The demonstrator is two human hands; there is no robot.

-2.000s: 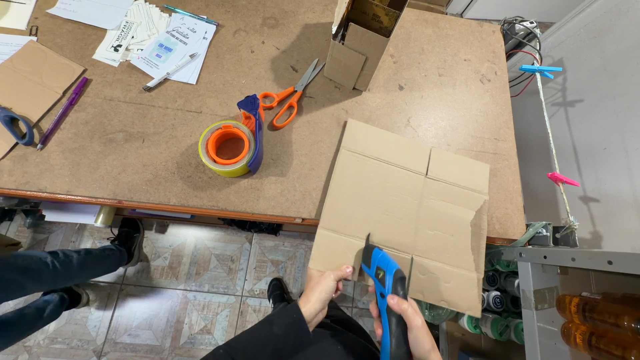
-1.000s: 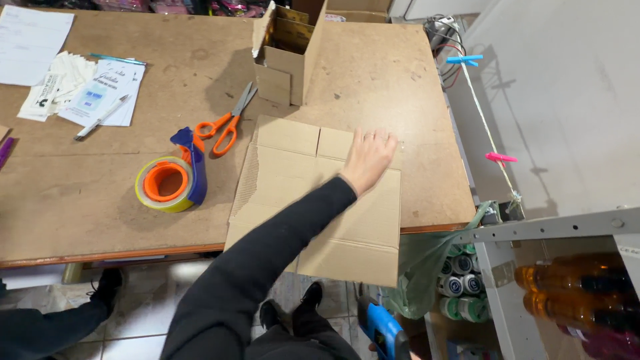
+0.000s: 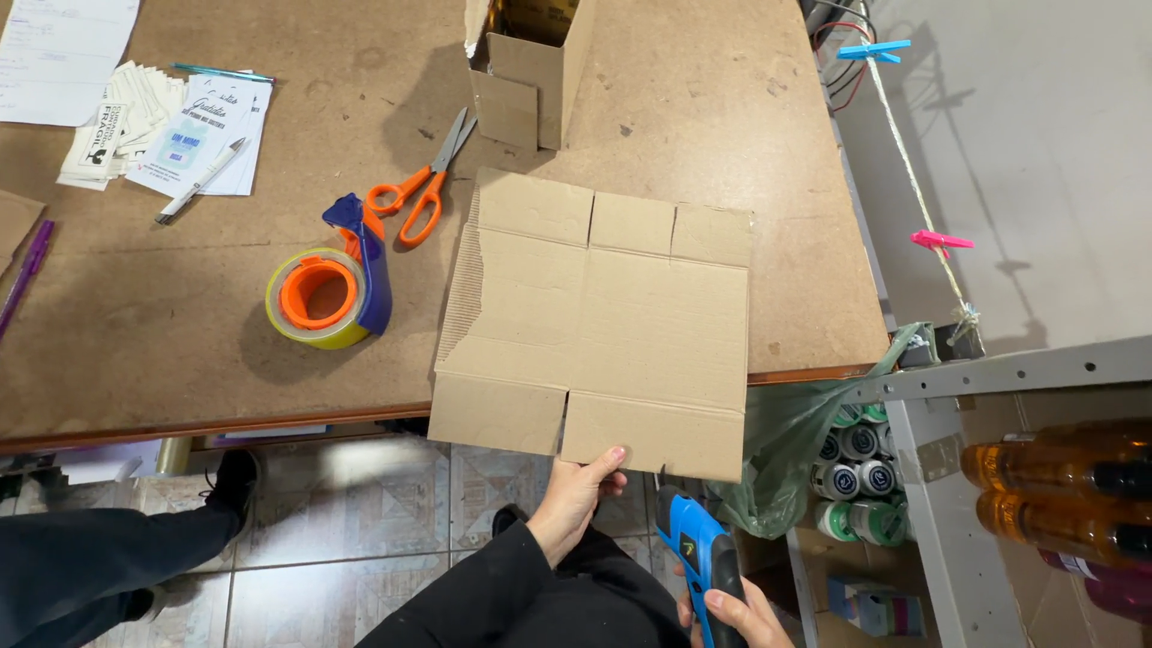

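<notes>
A flattened cardboard sheet (image 3: pixel 661 333) with creases, slits and a torn, ribbed left side lies partly on the wooden table and overhangs its front edge. My left hand (image 3: pixel 580 499) pinches its front edge, thumb on top. In my right hand (image 3: pixel 738 612) is a blue and black handheld power cutter (image 3: pixel 697 544), its narrow tip close to the sheet's front edge; whether they touch cannot be told. Orange-handled scissors (image 3: pixel 427 180) lie beyond the sheet's left corner. To the left stands a tape dispenser (image 3: pixel 364 270) with a yellow-edged roll.
An open cardboard box (image 3: pixel 531 81) stands at the table's far side. Papers (image 3: pixel 202 135), a white pen (image 3: pixel 200 182) and a purple pen (image 3: pixel 25 274) lie left. Right of the table are a metal shelf (image 3: pixel 954 531) with bottles and a green plastic bag (image 3: pixel 783 450). Another person's legs (image 3: pixel 108 549) show lower left.
My left hand has moved from the far right part of the sheet to its front edge. The sheet now sits turned differently from one second ago. The cutter has come up beside its front edge.
</notes>
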